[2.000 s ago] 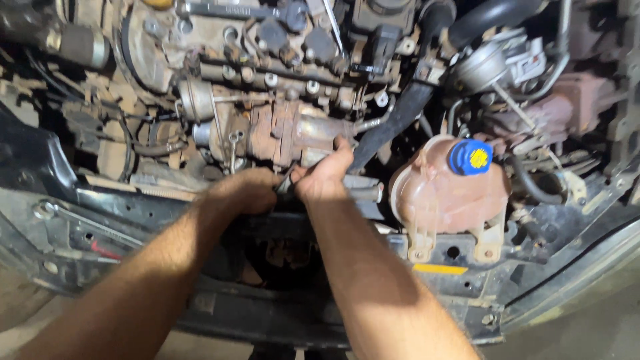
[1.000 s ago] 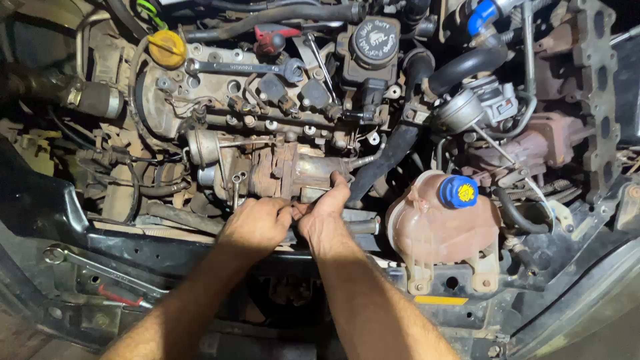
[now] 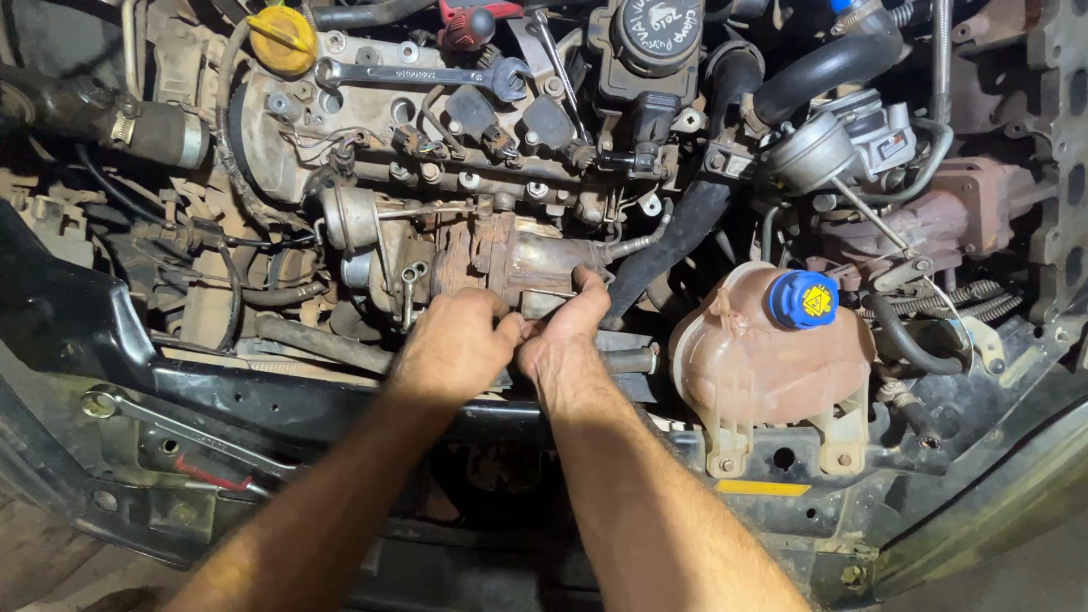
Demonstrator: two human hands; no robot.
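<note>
Both hands are down at the front of a car engine, close together. My left hand (image 3: 459, 340) has its fingers curled near the lower edge of a rusty metal exhaust part (image 3: 510, 255); what lies under the fingers is hidden. My right hand (image 3: 565, 327) reaches under the same part, its thumb up against the right end and its other fingers mostly out of sight. A small combination wrench (image 3: 410, 293) stands upright just left of my left hand. Left of it is a round metal actuator (image 3: 348, 218). Whether either hand grips something cannot be told.
A large wrench (image 3: 416, 75) lies across the engine top beside a yellow oil cap (image 3: 282, 40). Another wrench (image 3: 200, 433) and a red-handled tool (image 3: 212, 476) lie on the front panel (image 3: 340, 425). Right of my hands is a coolant tank (image 3: 765, 365) with a blue cap (image 3: 803, 299).
My left hand has moved from low beside my right hand up onto the edge of the rusty part, its fingers now in view. My right hand has stayed about where it was.
</note>
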